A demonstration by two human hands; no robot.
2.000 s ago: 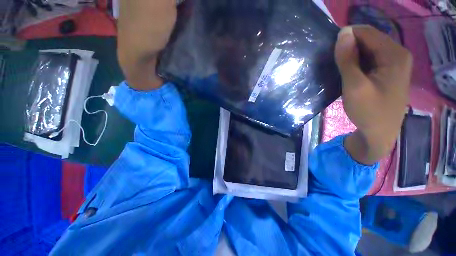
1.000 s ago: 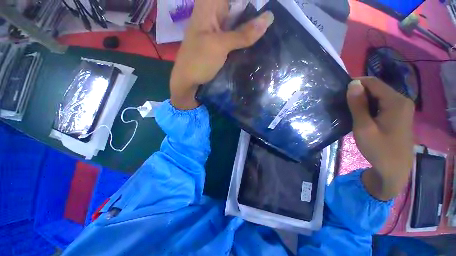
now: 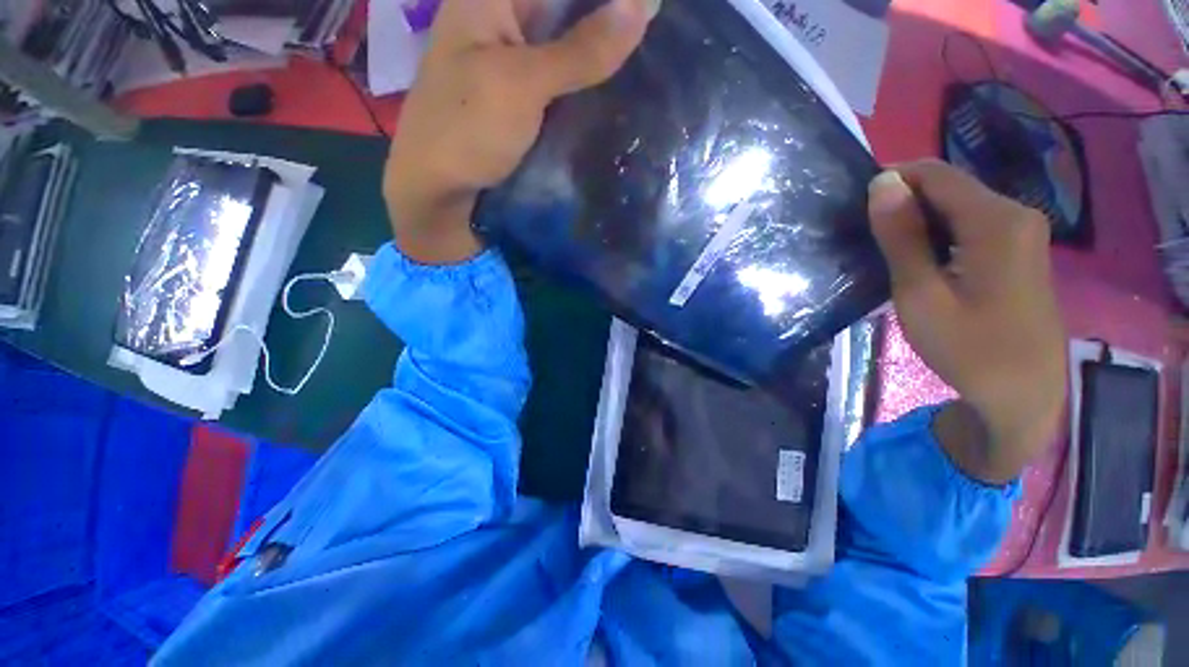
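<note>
A black tablet in glossy protective film is held up and tilted, with strong glare and a long white label strip on its face. My left hand grips its upper left side. My right hand grips its right corner, thumb on the face. The fingers behind the tablet are hidden. White sheeting shows along its upper right edge. Below it, a second tablet with a small white label lies on a white foam sleeve, its top partly covered by the held tablet.
A film-wrapped tablet lies left on white sleeves, beside a white charger with a thin cord. Black cords are at upper left. A dark round object and another tablet are at right. Blue bins stand lower left.
Since the earliest frame, the view has shifted, showing more of the upper bench and my left hand's thumb on the tablet. Both hands still hold the tablet, with its label at nearly the same slant.
</note>
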